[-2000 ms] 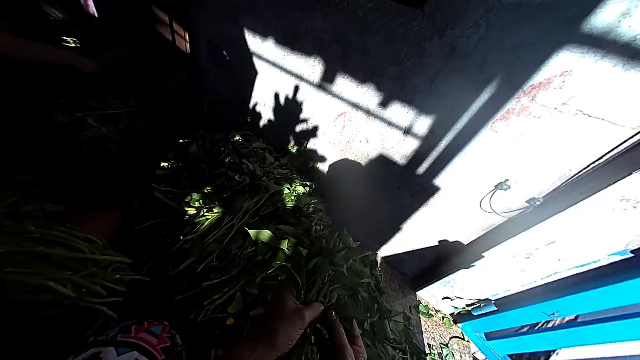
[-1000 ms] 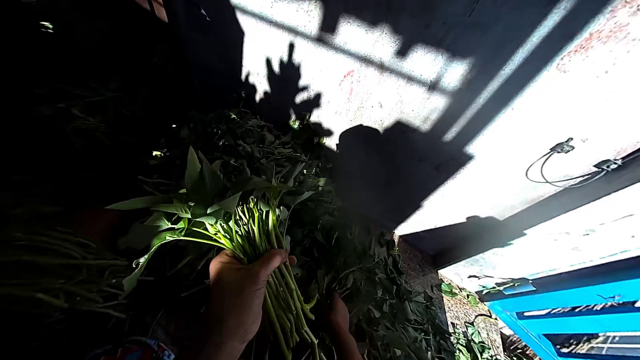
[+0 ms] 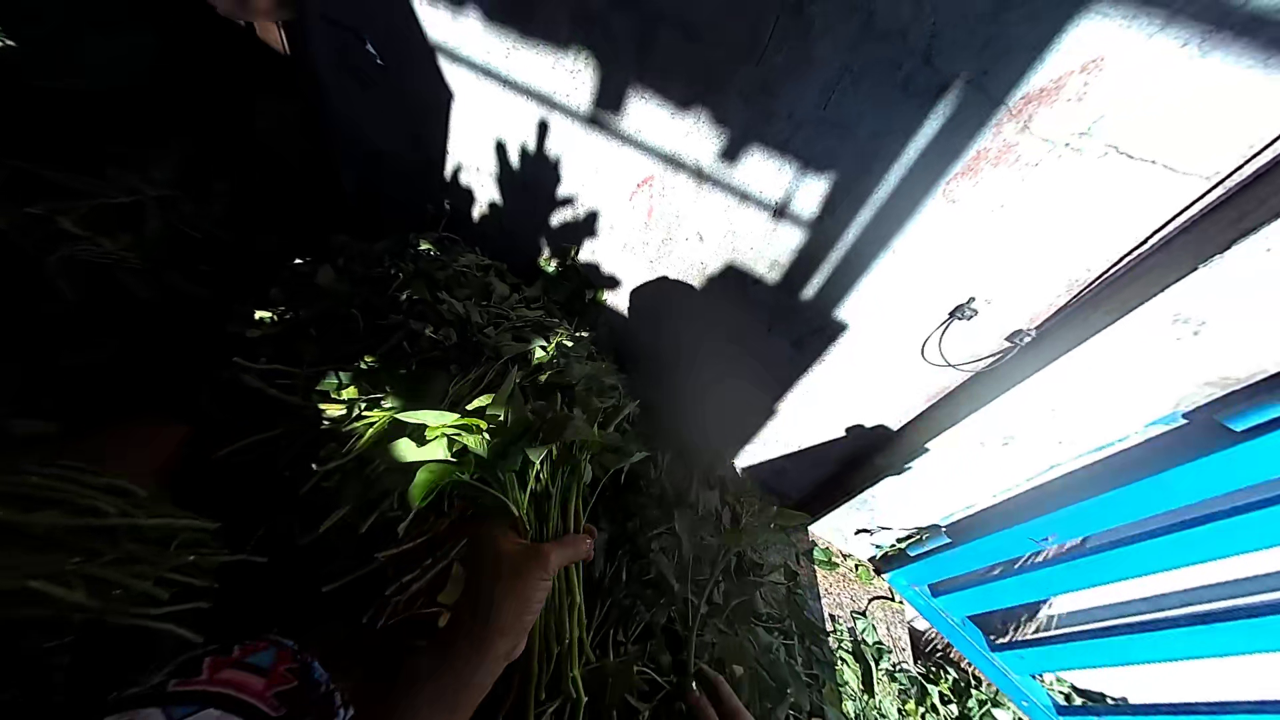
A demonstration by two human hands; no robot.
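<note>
My left hand (image 3: 515,590), below a patterned sleeve, grips a bunch of leafy green stems (image 3: 560,520); the thumb lies across the stems and their cut ends hang downward. At the bottom edge, only the fingers of my right hand (image 3: 718,695) show, at a thin stem among dark leaves; whether they pinch it is hidden by shadow and the frame's edge. A large heap of leafy greens (image 3: 500,310) lies behind and around both hands. Sunlight falls on some leaves left of the held bunch.
More long stems (image 3: 100,540) lie in shadow at the left. A pale wall (image 3: 690,210) with cast shadows rises behind the heap. Blue metal slats (image 3: 1120,540) stand at the right, with leaves (image 3: 890,670) beside them. A cable (image 3: 960,345) hangs on the wall. Part of a person (image 3: 262,20) shows at the top left.
One second ago my left hand held the bunch with its leaves spread left; now the leaves stand more upright. Two seconds ago both hands were close together low in the heap.
</note>
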